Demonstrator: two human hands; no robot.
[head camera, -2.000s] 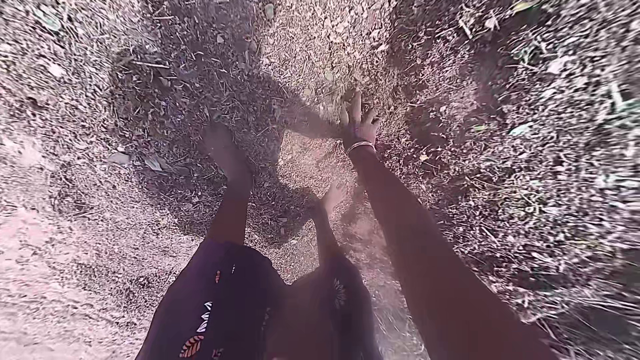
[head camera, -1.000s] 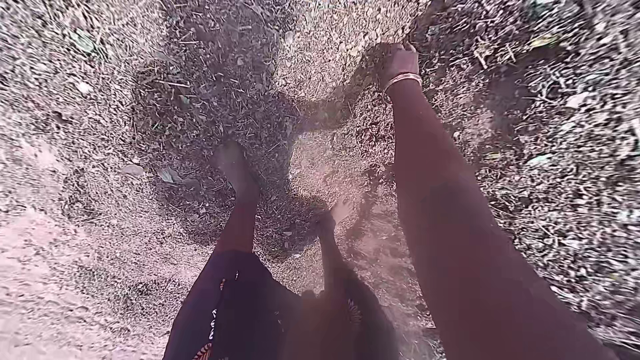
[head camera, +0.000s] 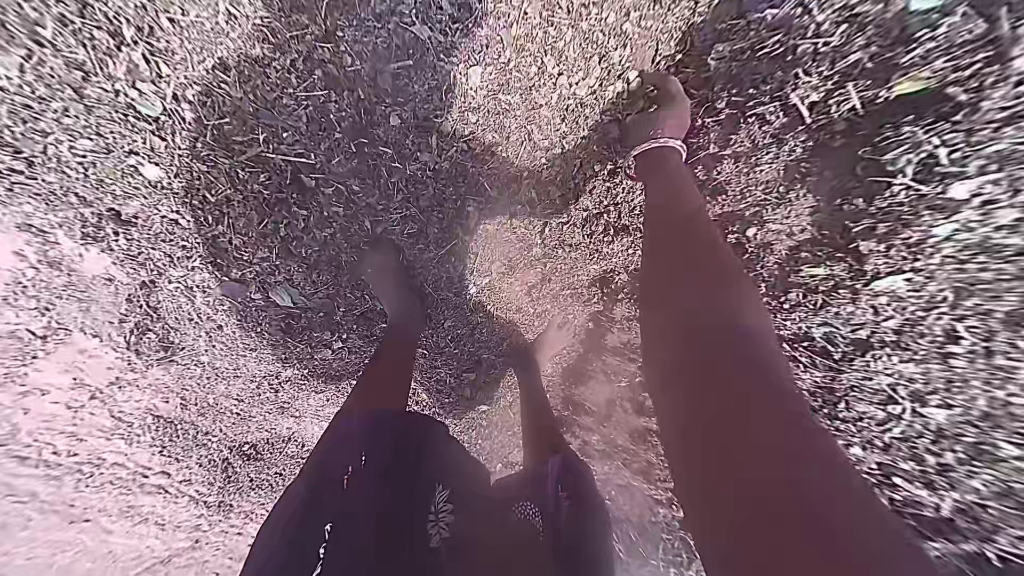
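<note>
My right hand (head camera: 660, 104) is at the upper right of the head view, at the end of my outstretched arm. A pale bangle (head camera: 658, 146) circles its wrist. Its fingers curl down and to the left at the dry leaf litter (head camera: 592, 80); the fingertips are dark and blurred, so whether they grip anything cannot be told. My left hand is out of view.
My bare feet stand on the ground, one (head camera: 392, 280) left of centre and the other (head camera: 552, 340) nearer the middle. Dark patterned clothing (head camera: 384, 496) covers my upper legs. Dry twigs and leaves (head camera: 896, 320) lie thickly at right; paler bare soil (head camera: 64, 400) shows at left.
My right hand was spread on the ground two seconds ago. It has moved farther out and right across the litter, and its fingers are now curled.
</note>
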